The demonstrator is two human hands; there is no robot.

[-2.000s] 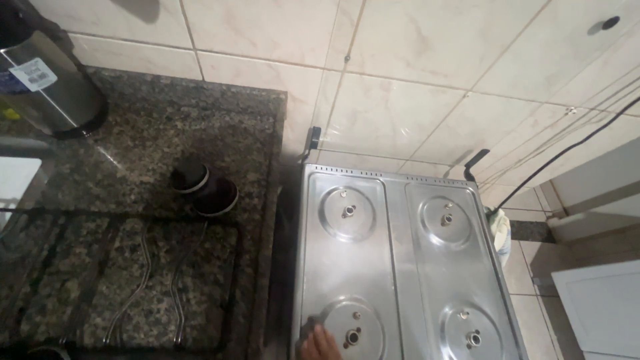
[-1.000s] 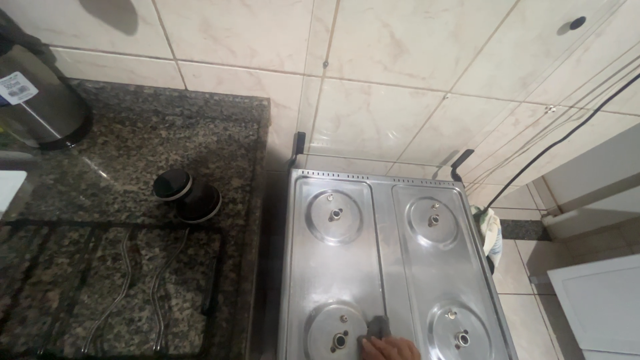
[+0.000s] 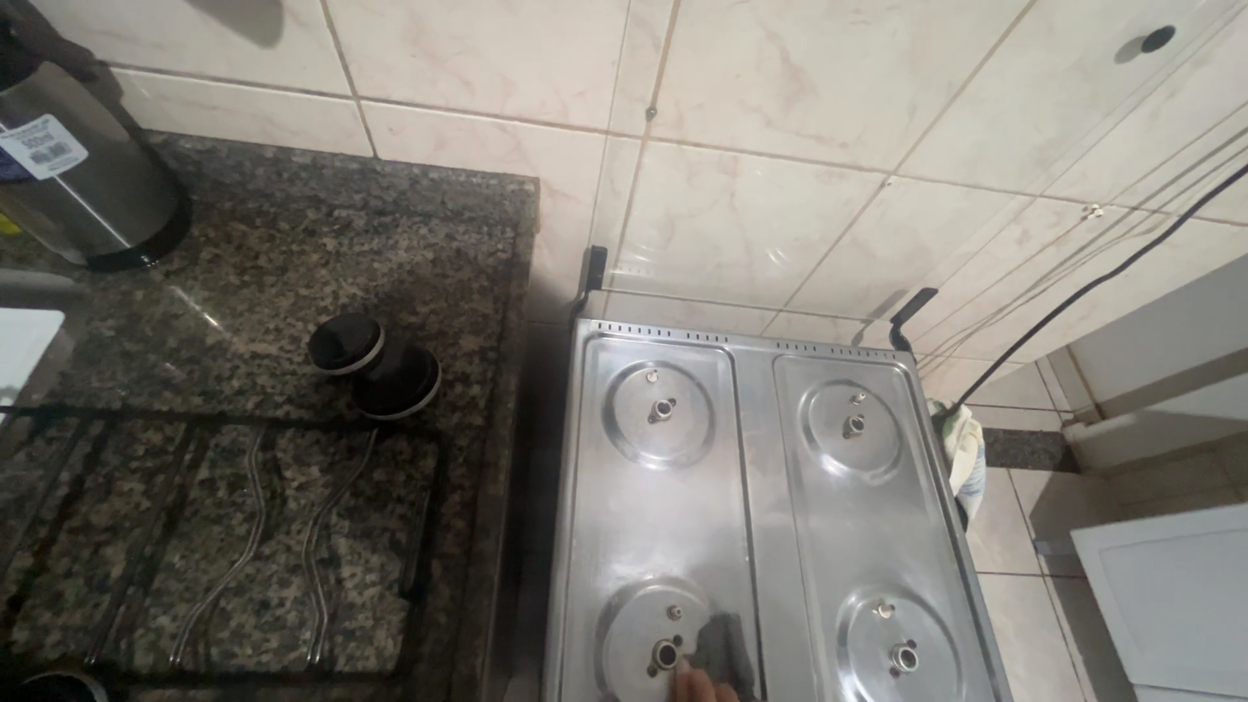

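The stainless steel cooktop [image 3: 763, 526] of a stove fills the lower middle, its burner caps and grates off. Only the fingers of one hand, probably my right hand [image 3: 704, 682], show at the bottom edge, beside the front left burner opening [image 3: 667, 654]. A dark grey cloth or pad [image 3: 726, 648] lies at the fingertips against the steel; the grip on it is mostly cut off by the frame. My left hand is not in view.
Black burner caps [image 3: 346, 343] and a wire grate [image 3: 258, 487] lie on the granite counter [image 3: 439, 263] at left. A steel thermos [image 3: 93, 166] stands behind. A black cable [image 3: 1102, 283] and a cloth [image 3: 965, 453] hang at the stove's right.
The hand has moved from between the two front burners to the left, beside the front left burner. The dark cloth or pad has moved with it.
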